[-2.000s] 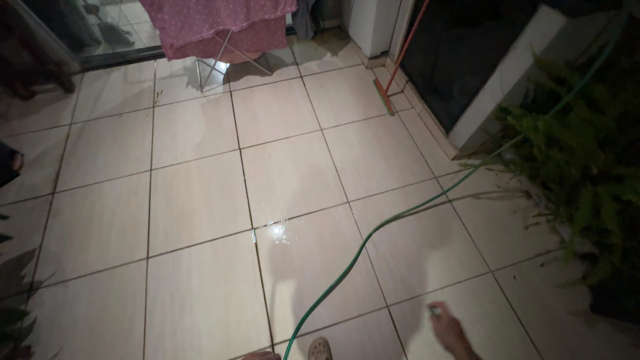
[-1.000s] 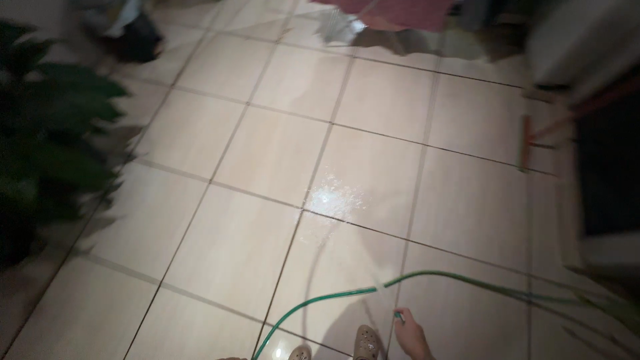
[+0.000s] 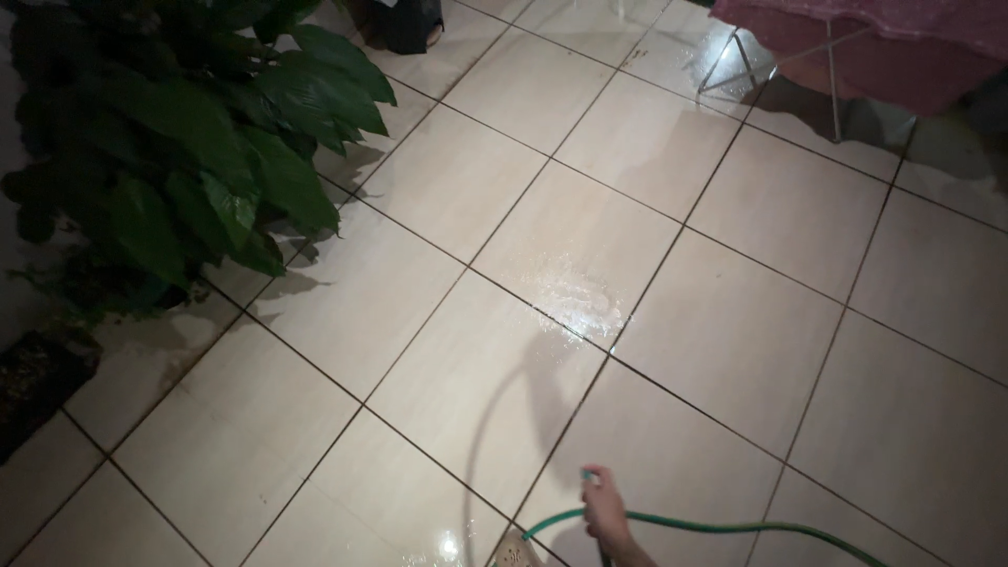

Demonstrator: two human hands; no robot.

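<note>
My right hand (image 3: 605,508), at the bottom centre right, is closed around what looks like the end of a garden hose, with a green tip at the thumb and a dark length below the palm. A green garden hose (image 3: 701,523) runs from beside a beige clog (image 3: 516,549), passes at my right hand and leaves at the lower right. Water (image 3: 579,303) splashes on the light floor tiles (image 3: 677,409) ahead of the hand. My left hand is out of view.
A large leafy plant (image 3: 228,157) stands at the left, above a dark planter (image 3: 43,386). At the top right, a pink cloth (image 3: 874,47) hangs over a metal folding rack (image 3: 832,87). A dark container (image 3: 405,27) stands at the top.
The view has swung left, bringing in the leafy plant and losing the broom. My left hand, at the bottom edge in the earlier frames, has left view. Water still splashes on the tiles.
</note>
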